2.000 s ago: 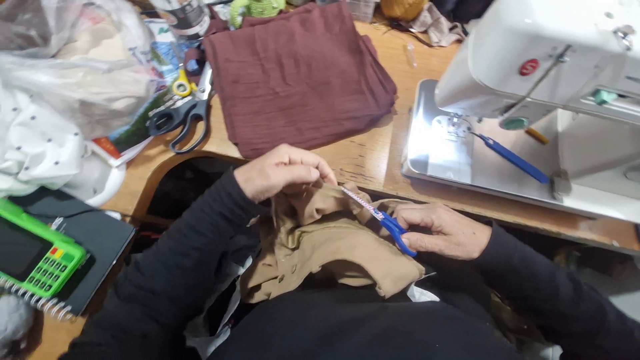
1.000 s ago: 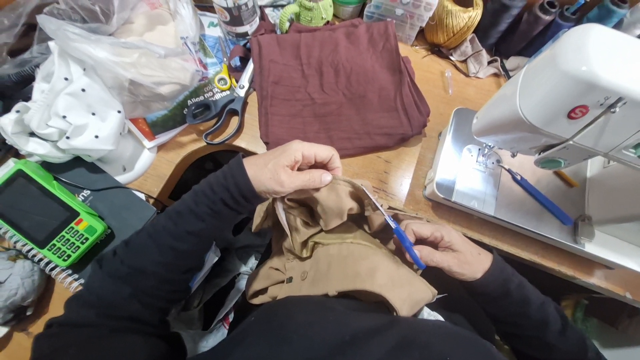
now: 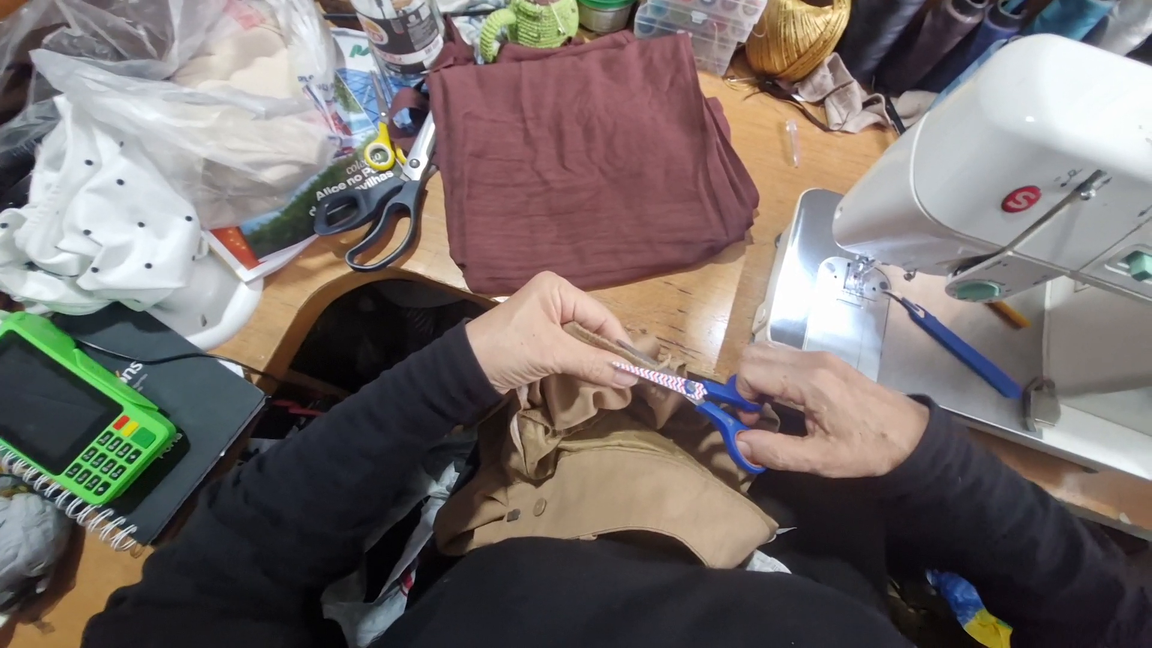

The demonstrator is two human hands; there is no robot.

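A tan garment (image 3: 612, 486) with a button lies gathered over my lap, below the table edge. My left hand (image 3: 549, 337) pinches a folded edge of it between thumb and fingers. In my right hand (image 3: 823, 414) are small scissors (image 3: 675, 382) with blue handles and a zigzag-patterned blade, pointing left. Thumb and fingers sit in the handle loops, which are somewhat apart. The blades lie along the fabric edge, their tips beside my left thumb; whether they touch the cloth is hard to tell.
Folded maroon fabric (image 3: 585, 162) lies ahead, with black-handled shears (image 3: 387, 198) and yellow-handled scissors (image 3: 382, 148) left of it. A white sewing machine (image 3: 1008, 180) stands right, a blue-handled tool (image 3: 958, 346) on its bed. A green card terminal (image 3: 81, 414) rests on a notebook (image 3: 202, 423) at left.
The scissors' handles have spread since one second ago, and the blades now lie flatter, pointing more to the left. The left hand still pinches the tan cloth.
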